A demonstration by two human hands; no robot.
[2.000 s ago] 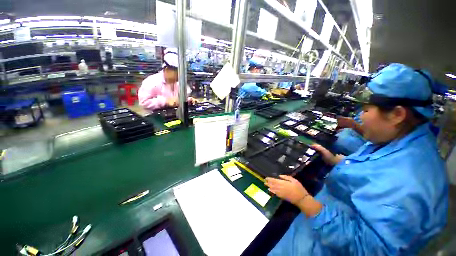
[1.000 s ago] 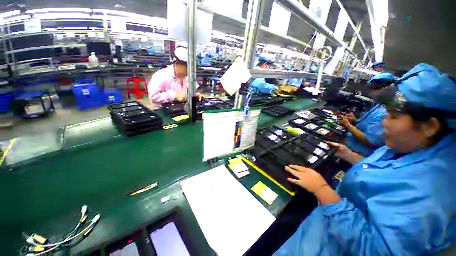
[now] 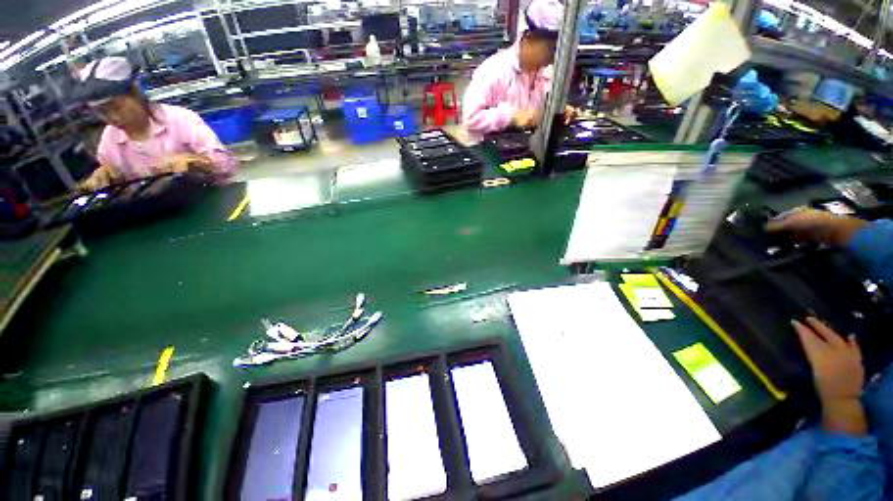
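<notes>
A black four-slot phone tray (image 3: pixel 374 371) lies on the green workbench at the bottom middle. It holds smartphones side by side with lit screens. The two right screens, one of them this phone (image 3: pixel 487 421), are bright white, and the two left ones, such as this phone (image 3: pixel 336 440), are dimmer and bluish grey. A second black tray (image 3: pixel 203 396) at the lower left holds phones with dark screens. A large white paper sheet (image 3: pixel 612 377) lies to the right of the lit tray. Neither of my hands is in the picture.
White-grey cables (image 3: pixel 308 344) lie beyond the tray. A document holder (image 3: pixel 656 207) stands behind the paper, beside yellow-green labels (image 3: pixel 707 372). At right, another person's hands rest on black trays (image 3: pixel 764 294). Two people in pink work across the bench near stacked black trays (image 3: pixel 438 159).
The view has turned left and down. The whole lit tray and the dark-screened tray now show. The neighbour in blue is mostly out of the picture at right, and a second person in pink shows at left.
</notes>
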